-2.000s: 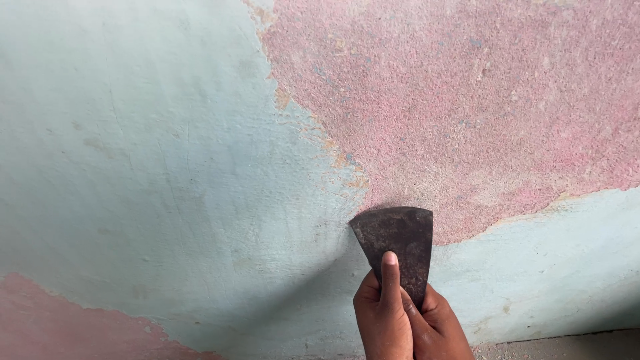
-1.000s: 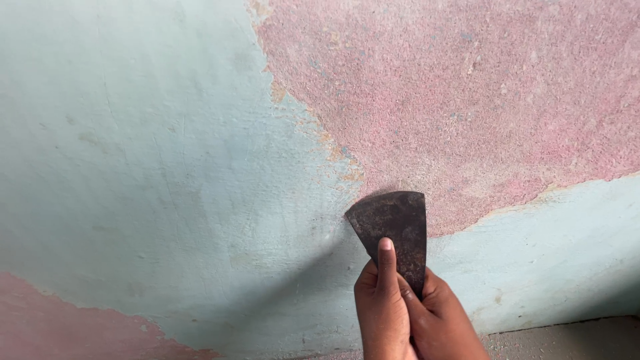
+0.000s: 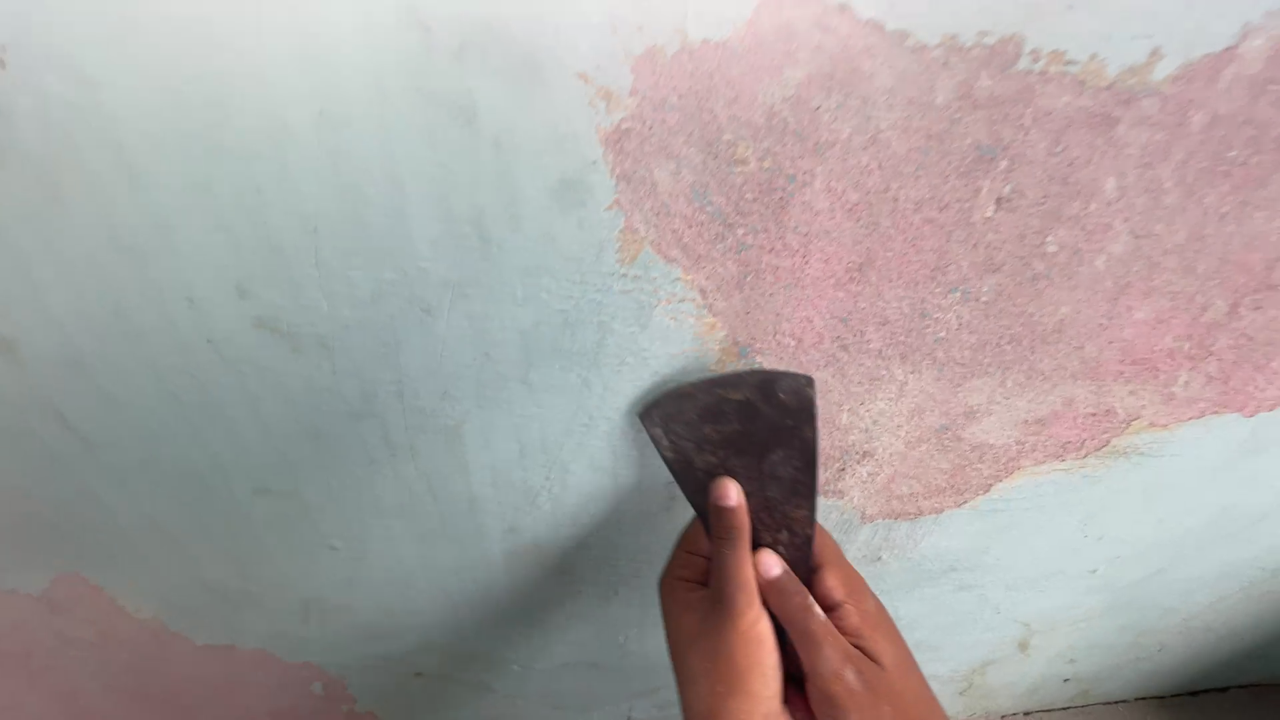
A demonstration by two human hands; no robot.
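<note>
A dark metal scraper blade [image 3: 755, 430], wide and slightly curved at its upper edge, is held up against a painted wall [image 3: 300, 400]. Around its lower part, my left hand [image 3: 720, 620] is closed, the thumb lying flat on the blade. My right hand [image 3: 855, 640] grips it from the right, its thumb beside the left one. Most of the handle is hidden by both hands. The blade's edge lies over the border between pale blue paint and a rough pink bared patch [image 3: 950, 260]; whether it touches the wall is not clear.
Another pink patch [image 3: 130, 660] shows at the lower left of the wall. Flaky orange-tan bits line the big patch's left edge. At the bottom right, the wall meets a grey surface [image 3: 1200, 705] along a dark line. A shadow falls left of the hands.
The view has shifted, showing more of the wall above. My right thumb now shows on the front of the scraper. Both hands keep hold of it near the patch's lower left border.
</note>
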